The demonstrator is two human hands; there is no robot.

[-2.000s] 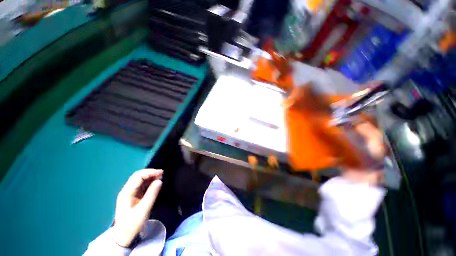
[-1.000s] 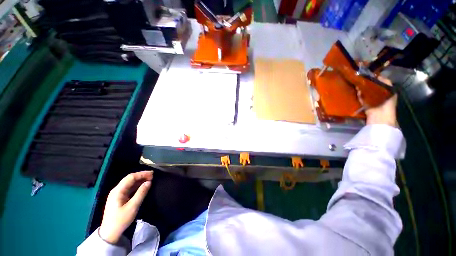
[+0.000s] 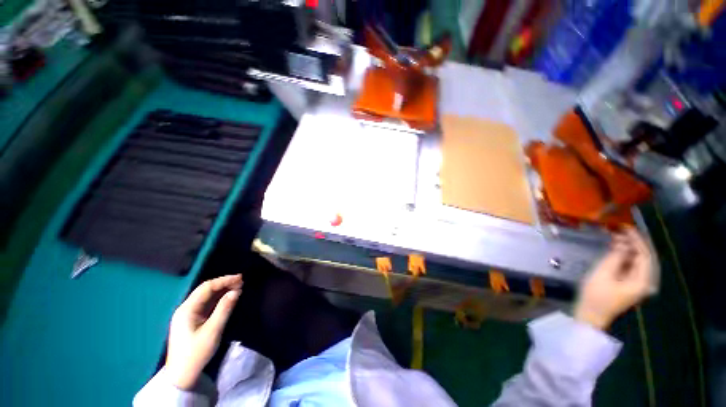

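Observation:
An orange-brown assembly jig [image 3: 573, 183] with a three-lobed top and dark legs along its edges sits at the right station of the pale machine [image 3: 342, 179]. My right hand [image 3: 621, 274] is just below the jig's front edge, fingers curled, blurred, with nothing visible in it. A second orange jig [image 3: 398, 95] stands at the machine's left station, with a leg assembly on top. My left hand [image 3: 203, 322] is at the lower left, in front of the dark gap beside the bench, fingers apart and empty.
A tan cardboard sheet [image 3: 487, 168] lies between the stations. A black ribbed parts tray [image 3: 159, 191] and a small silver hub [image 3: 83, 263] lie on the teal bench [image 3: 40, 318]. Orange connectors [image 3: 416, 265] line the machine's front edge. Dark metal heads stand behind.
My right hand has let go of the right jig and moved down towards me. The jig now rests at the station. The view has turned left; my left hand keeps its pose.

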